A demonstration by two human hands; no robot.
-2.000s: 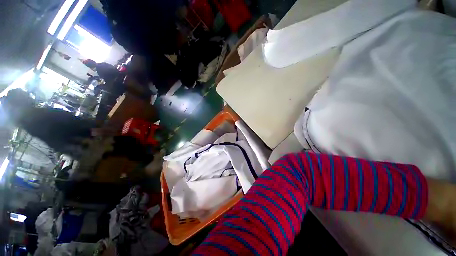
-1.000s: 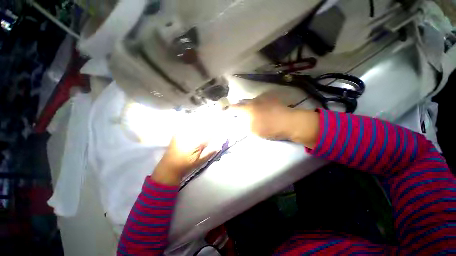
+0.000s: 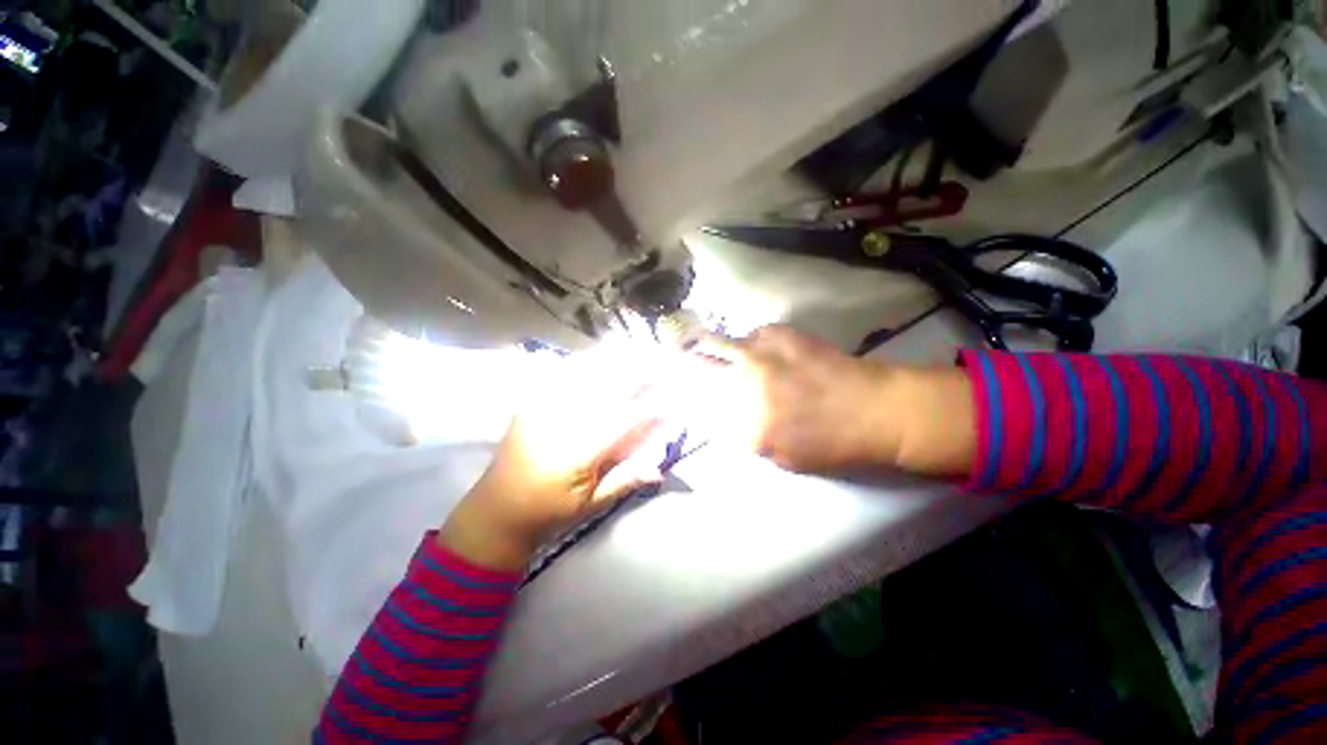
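The white fabric piece (image 3: 342, 480) lies left of and under my left hand, with a dark piping line (image 3: 604, 518) running toward the glare. My left hand (image 3: 546, 473) lies over the fabric, its fingertips washed out by glare. My right hand (image 3: 815, 400) is just right of the needle area, fingers bent down at the bright spot; what is under them is hidden by glare. The sewing machine head (image 3: 451, 189) is above my hands, with a brown-red knob (image 3: 578, 172). The presser foot area (image 3: 652, 291) is partly lost in glare.
Black tailor's shears (image 3: 931, 259) lie right of the needle, beside a small red-brown tool (image 3: 910, 201). The lit lamp (image 3: 422, 386) is left of the needle. A white strip (image 3: 204, 466) lies at the left over a cream board (image 3: 226, 677). The table's front edge (image 3: 757, 604) runs diagonally below my hands.
Two seconds ago the view faced an orange basket and white cloth at the side; now it faces the machine. Since one second ago, both hands remain at the needle area, with only a small shift in view.
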